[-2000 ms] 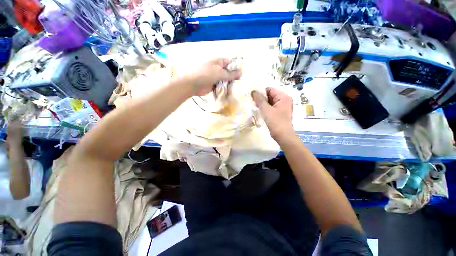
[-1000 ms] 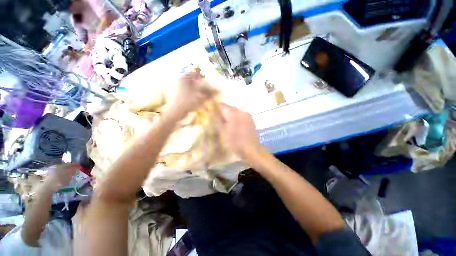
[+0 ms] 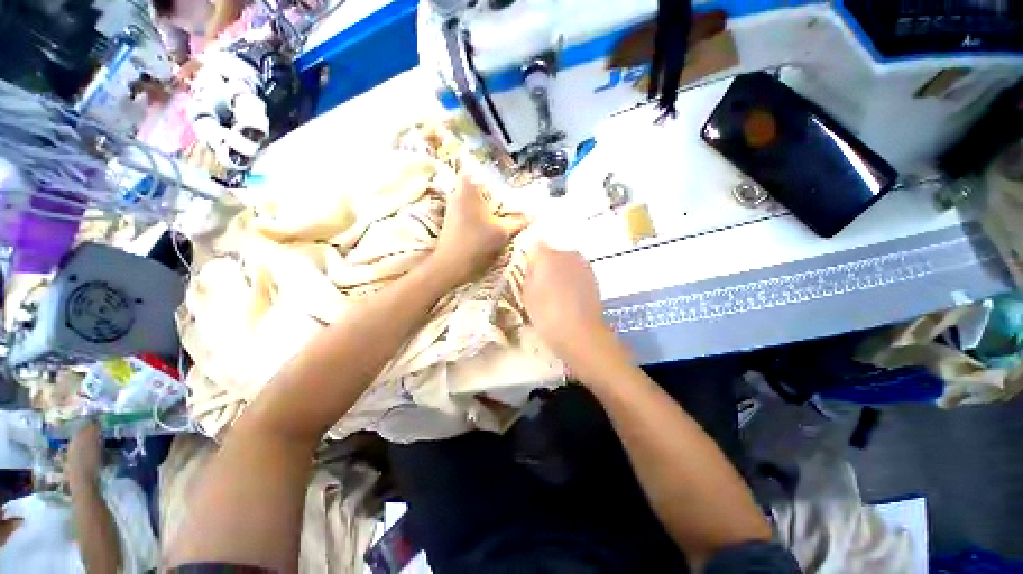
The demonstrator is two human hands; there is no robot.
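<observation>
A large heap of cream cloth (image 3: 280,292) lies left of the needle and hangs over the table's front edge. My left hand (image 3: 473,222) is closed on the cloth just in front of the presser foot (image 3: 543,159). My right hand (image 3: 561,294) is beside it, nearer the table edge, with its fingers closed on the same cloth. Bright light washes out the cloth between the hands, so its edge is hard to make out. The white sewing machine (image 3: 606,67) with a blue stripe stands behind and to the right of the hands.
A black smartphone (image 3: 799,154) lies on the machine bed. A printed ruler strip (image 3: 774,294) runs along the front edge. A grey box with a round grille (image 3: 99,305) and a packet (image 3: 132,381) are at left. Another person's arm (image 3: 94,499) shows lower left. Cream cloth hangs at right.
The view has swung right and closer to the machine. My hands have moved from holding the cloth raised and bunched to low by the presser foot, and the heap lies more spread.
</observation>
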